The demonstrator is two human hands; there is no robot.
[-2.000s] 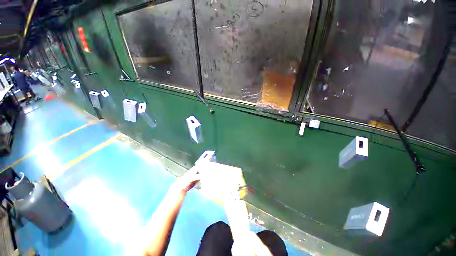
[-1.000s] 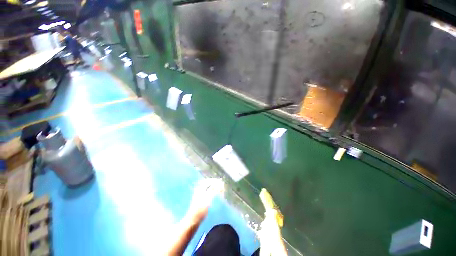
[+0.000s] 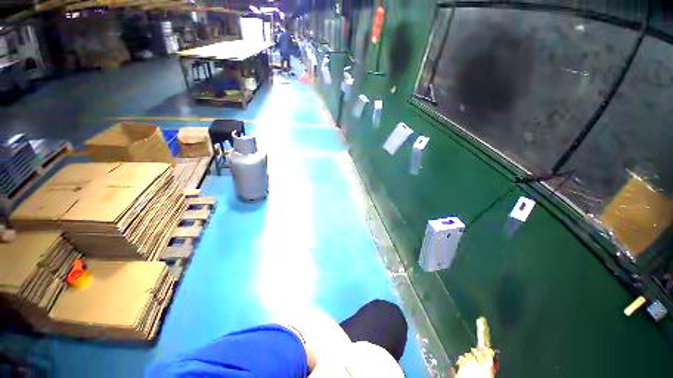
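Note:
A light-grey housing (image 3: pixel 441 245) hangs upright by the green wall, its slotted white end up. It is the nearest large one, and no hand touches it. My right hand (image 3: pixel 476 363) is low at the bottom edge, partly cut off, closed around a folded yellow cloth (image 3: pixel 482 334) that points up. My left arm, in a blue sleeve, lies across my lap. Its bare part is pale and overexposed at the bottom edge, and I cannot make out the left hand or its fingers.
More housings (image 3: pixel 418 153) hang in a row along the green wall (image 3: pixel 472 173); another (image 3: pixel 520 214) hangs right of the nearest. Flat cardboard (image 3: pixel 111 295) is stacked on pallets at the left, near a grey gas cylinder (image 3: pixel 249 173). A work table (image 3: pixel 229 49) and a person (image 3: pixel 285 48) are farther off.
My view has turned left towards the aisle. The nearest housing, tilted before, now hangs upright. My left hand has dropped towards my lap; my right still holds the yellow cloth.

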